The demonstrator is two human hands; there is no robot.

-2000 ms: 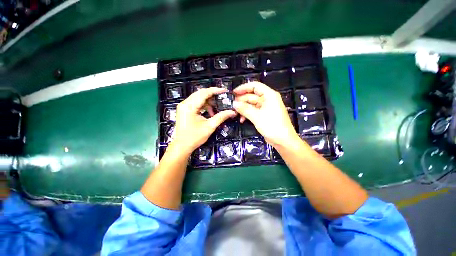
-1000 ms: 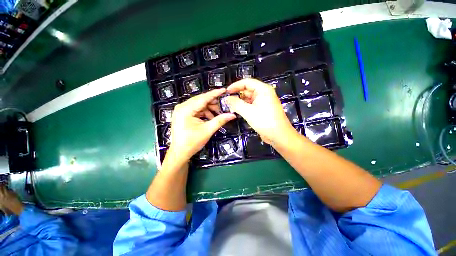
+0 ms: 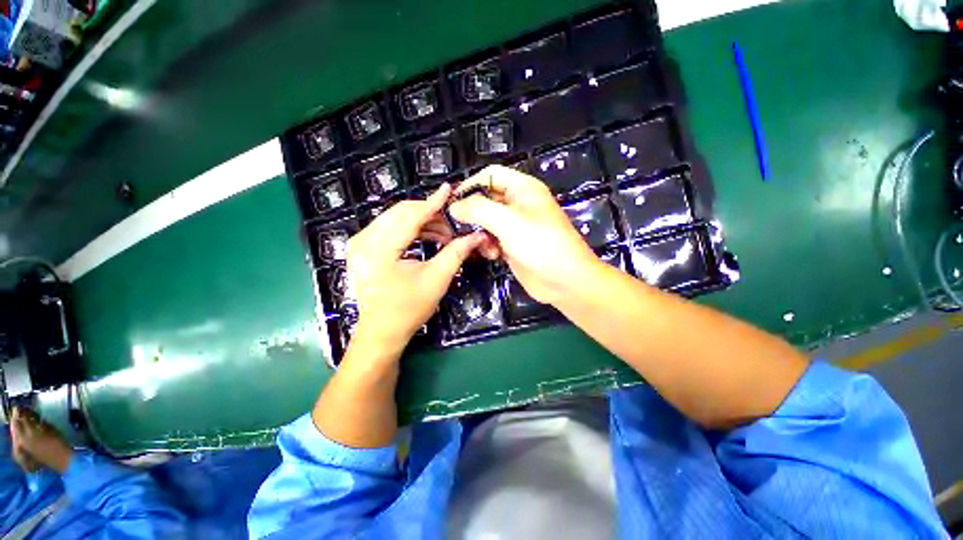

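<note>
A glossy black blister tray [image 3: 623,92] lies tilted on the green bench. Small square modules [image 3: 419,101] with pale marks sit in pockets on its left side; several right-hand pockets look flat and shiny. My left hand [image 3: 396,264] and my right hand [image 3: 528,227] are bare and meet above the middle of the tray. Their fingertips are closed around a small dark module [image 3: 461,216], which is mostly hidden by the fingers. My hands and forearms cover several pockets.
A thin blue stick [image 3: 752,111] lies right of the tray. Clear tubing [image 3: 901,211] and a white crumpled piece [image 3: 922,13] are at the far right. A black box [image 3: 40,332] stands at the left edge, with another person's hand [image 3: 40,441] below it. A white rail [image 3: 174,206] runs behind.
The view has shifted and turned, so the tray looks more tilted. My fingers have closed further over the module, which shows less than before. Another person's hand has come into view at lower left.
</note>
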